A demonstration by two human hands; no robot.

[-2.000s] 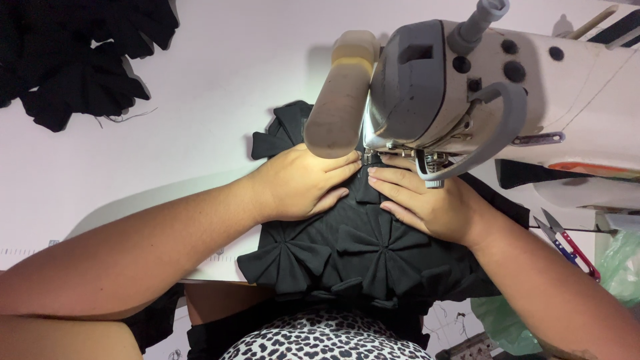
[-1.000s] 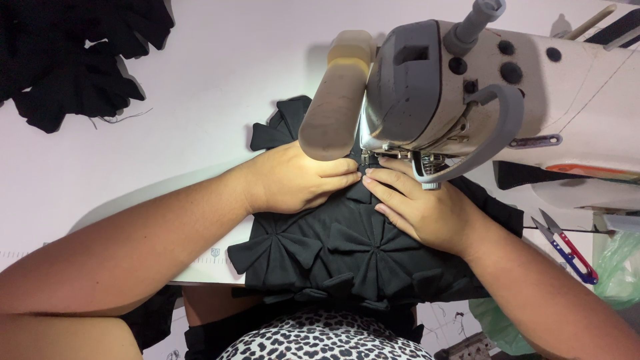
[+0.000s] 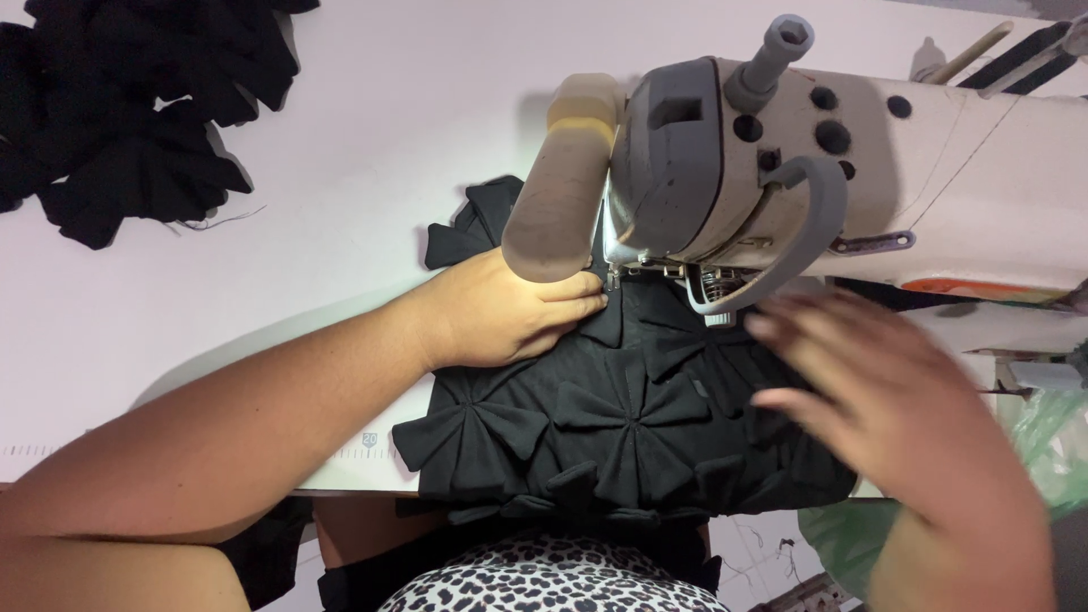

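Black fabric with folded, petal-like pieces stitched on it (image 3: 633,416) lies under the needle area of a sewing machine (image 3: 816,170) and reaches the table's front edge. My left hand (image 3: 510,314) rests flat on this fabric, its fingertips beside the presser foot (image 3: 613,277), partly covered by the lamp (image 3: 557,200). Blurred by motion, my right hand (image 3: 858,382) is raised at the fabric's right side, below the grey curved guard, fingers apart and holding nothing that I can see.
More black petalled fabric (image 3: 127,170) lies at the table's back left, with loose threads beside it. A printed ruler scale (image 3: 370,440) runs along the front edge of the white table (image 3: 323,212). Green translucent plastic (image 3: 850,540) hangs at the right.
My right hand has come off the fabric near the presser foot and moved to the right. The thread snips seen earlier at the right are not visible now. My left hand stays on the fabric.
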